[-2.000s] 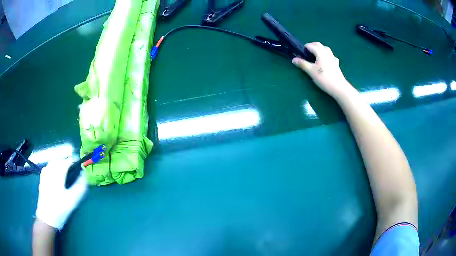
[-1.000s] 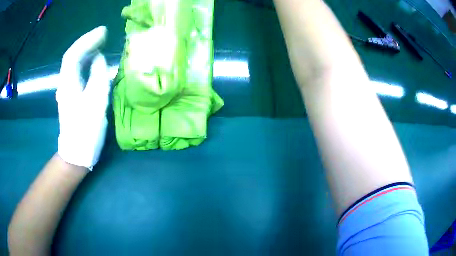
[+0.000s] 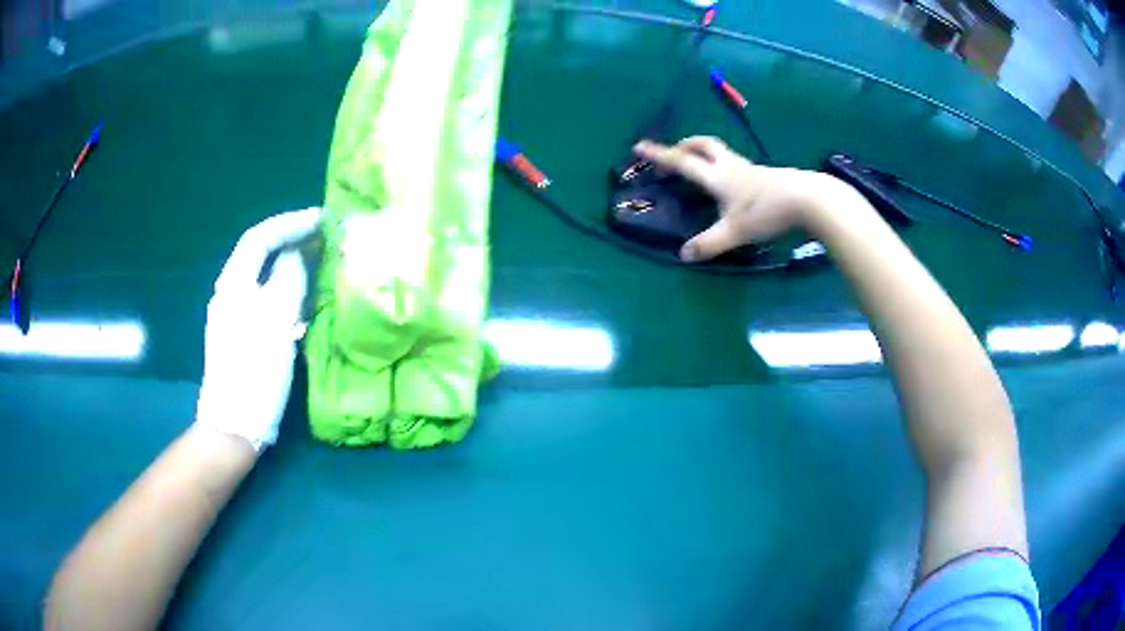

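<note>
A long lime-green folded bundle [image 3: 401, 308] lies lengthwise left of centre. My left hand [image 3: 257, 333], in a white glove, is at its left side with fingers apart, fingertips against or very near it. My bare right hand [image 3: 746, 200] is around a dark group of black clamps [image 3: 660, 212] right of centre, thumb on the near side and fingers on the far side. Two copper-coloured jaw pairs show at the group's left end. The hand hides part of the clamps. A cable runs left from them to a blue plug [image 3: 507, 150] with a red sleeve, beside the bundle.
Another blue plug [image 3: 717, 79] with a red sleeve lies beyond my right hand. A black clamp [image 3: 870, 187] lies right of it, its cable ending in a blue plug. A short red-and-blue-ended cable [image 3: 49, 216] lies far left. The green surface [image 3: 592, 493] reflects strip lights.
My right hand, out of view beyond the top edge a second ago, is now around the clamps. The view has shifted. My gloved hand is nearer the bundle's side.
</note>
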